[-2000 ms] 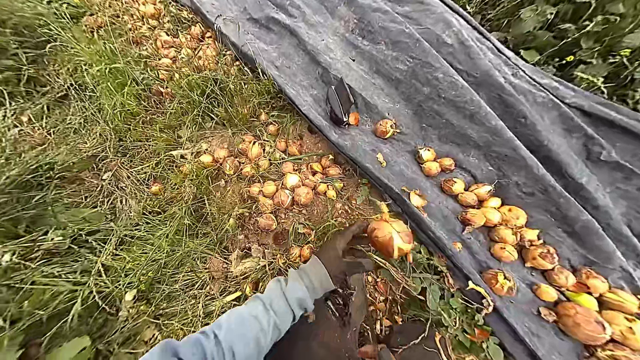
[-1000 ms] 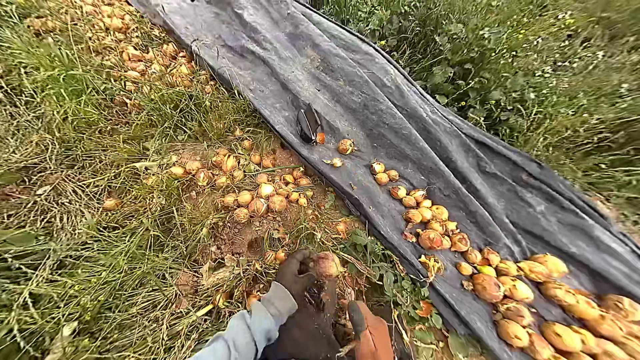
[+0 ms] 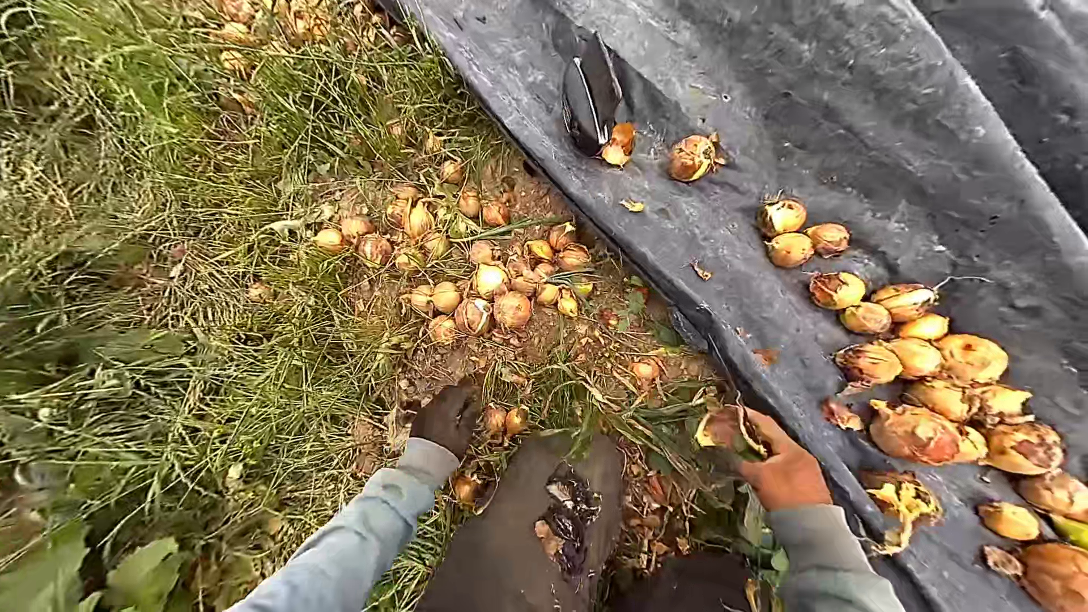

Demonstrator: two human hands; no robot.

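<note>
My left hand, in a dark glove, reaches down to the soil beside two small onions; its fingertips are hidden, so its grip cannot be told. My right hand, ungloved, holds an onion with loose, peeling skin by the near edge of the dark fabric sheet. A pile of small onions lies on bare soil ahead of my left hand. Many onions rest on the sheet at the right.
A dark object with pale edging lies on the sheet, an onion near it. More onions are at the upper left. Grass covers the left side. My knee in dark trousers is at the bottom.
The left hand has let go of the onion it held up a second ago and moved left, down to the ground. The right hand has moved right, towards the sheet.
</note>
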